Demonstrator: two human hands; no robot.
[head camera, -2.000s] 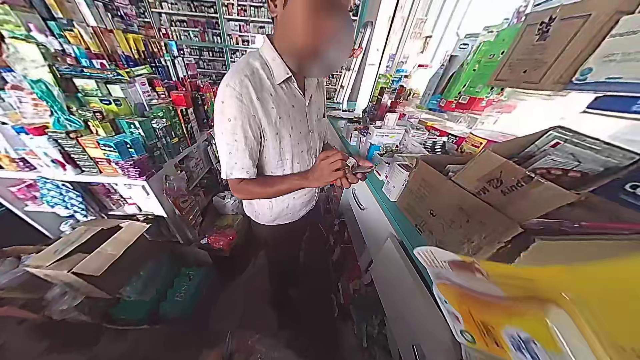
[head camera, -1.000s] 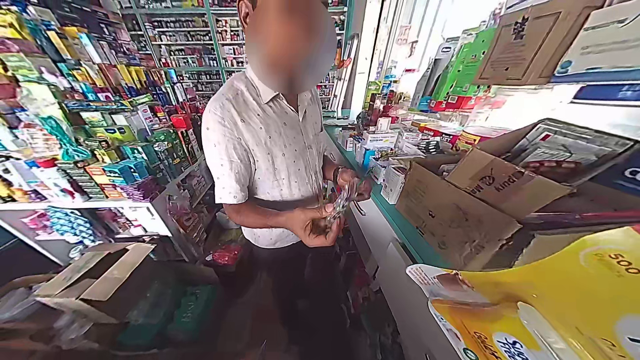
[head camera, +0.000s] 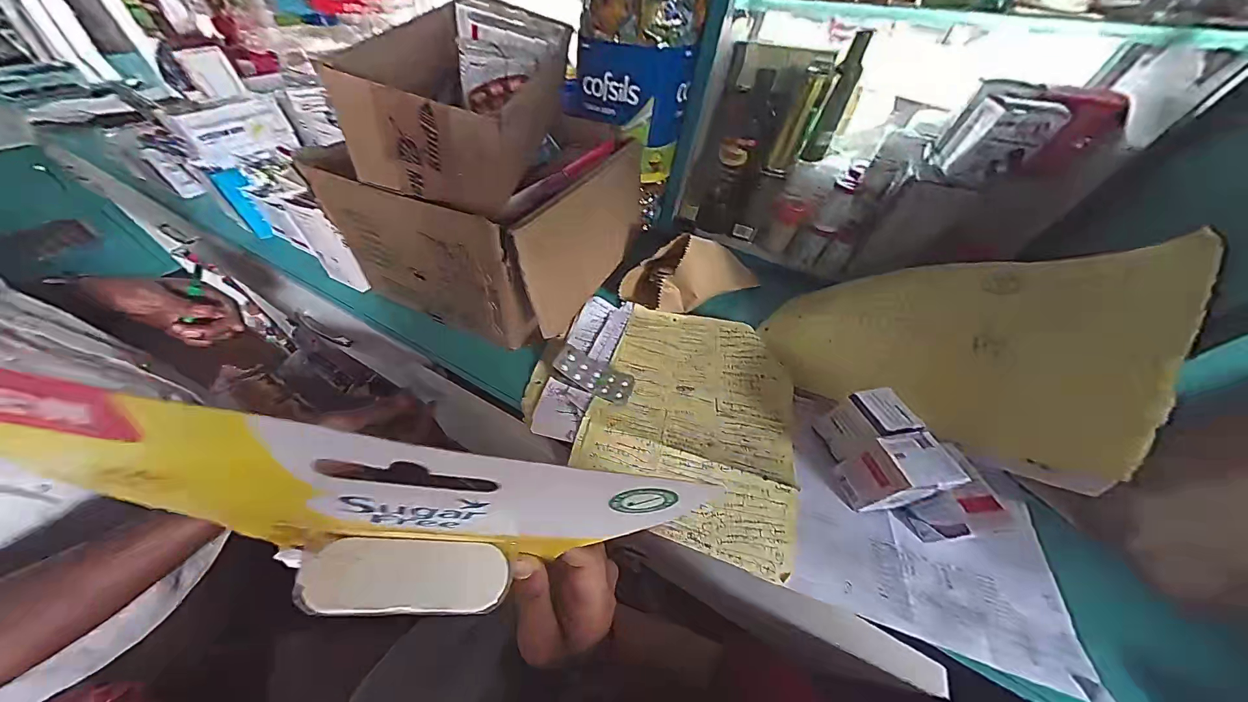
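My left hand (head camera: 565, 600) grips the lower edge of a yellow and white Sugar Free package (head camera: 546, 492) with a hang slot, at the lower left; only some fingers show. At the right edge is a blurred part of my right hand or arm (head camera: 1160, 507), close to a large yellow-brown paper sheet or envelope (head camera: 985, 351); its fingers cannot be made out. Between them on the counter lie handwritten yellowish papers (head camera: 702, 390), with silver blister strips (head camera: 593, 376) on their left side. Several small medicine boxes (head camera: 892, 458) rest on a white sheet (head camera: 936, 585).
Nested open cardboard cartons (head camera: 419, 244) stand on the teal counter (head camera: 463, 366), with an open brown paper bag (head camera: 697, 273) to their right. A glass case (head camera: 780, 195) with bottles is behind. At left, another person's hand (head camera: 200, 312) holds something green.
The view has swung far to the right and down onto the counter. The yellow package, at the lower right before, now spans the lower left, and my fingers on it have come into view.
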